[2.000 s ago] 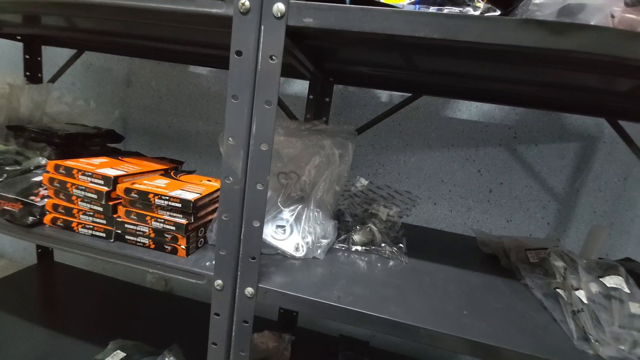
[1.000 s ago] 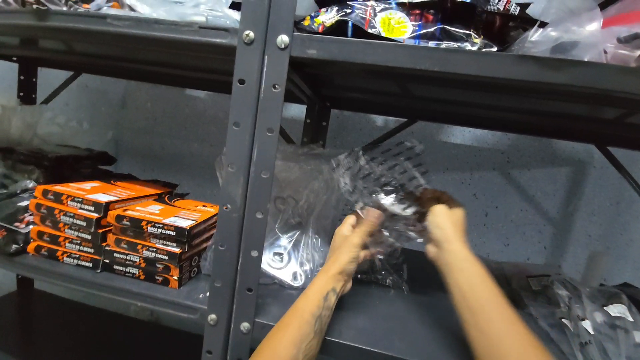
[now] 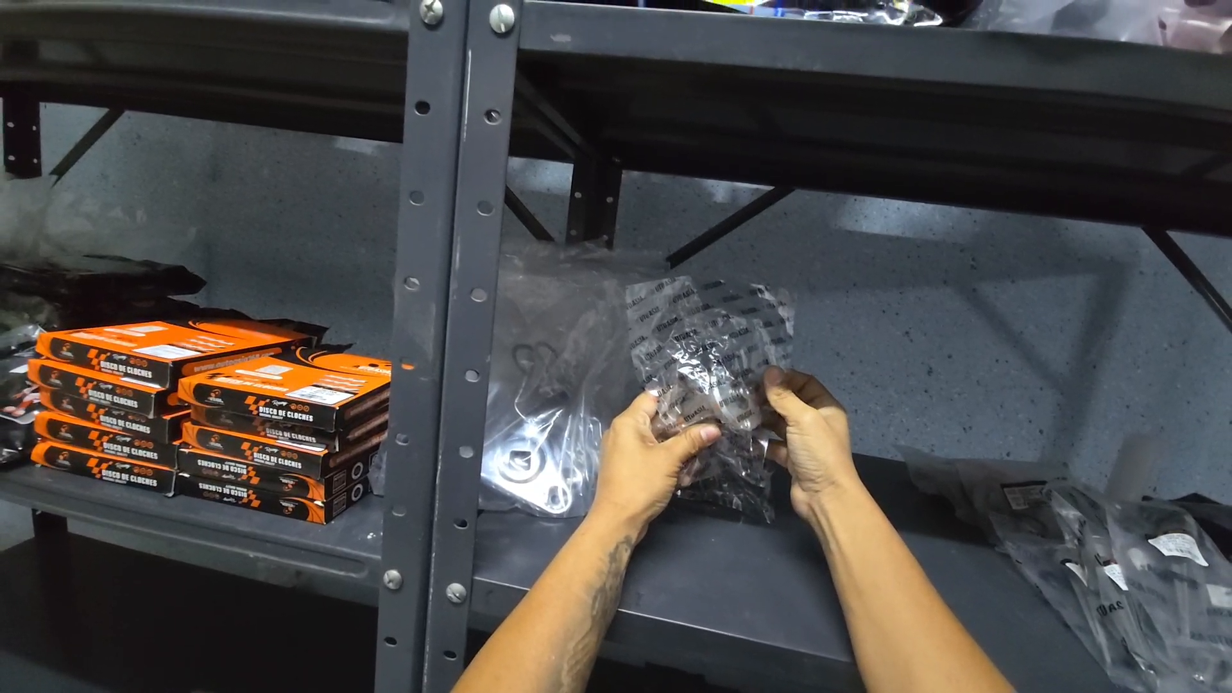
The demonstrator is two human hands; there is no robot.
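A clear plastic bag with printed writing [image 3: 712, 351] is held up between both hands over the middle shelf. Its lower left side is pinched by my left hand [image 3: 654, 462], thumb in front. My right hand [image 3: 804, 428] grips the right edge with thumb and fingers. What the bag contains is hard to make out through the glare. Just left of it, a larger clear plastic bag [image 3: 549, 385] with shiny metal parts stands against the shelf post. Beneath the hands, more crumpled dark plastic is partly hidden.
Stacked orange and black clutch disc boxes [image 3: 115, 414] lie left of the perforated metal posts [image 3: 467, 337]. Several clear bags with white labels [image 3: 1116, 558] lie at the right on the metal shelf [image 3: 712, 587]. An upper shelf [image 3: 866, 58] overhangs the hands.
Two seconds ago no hands were in view and a printed clear bag sat on the shelf beside the larger bag. Both hands came in, and a printed bag is now held up.
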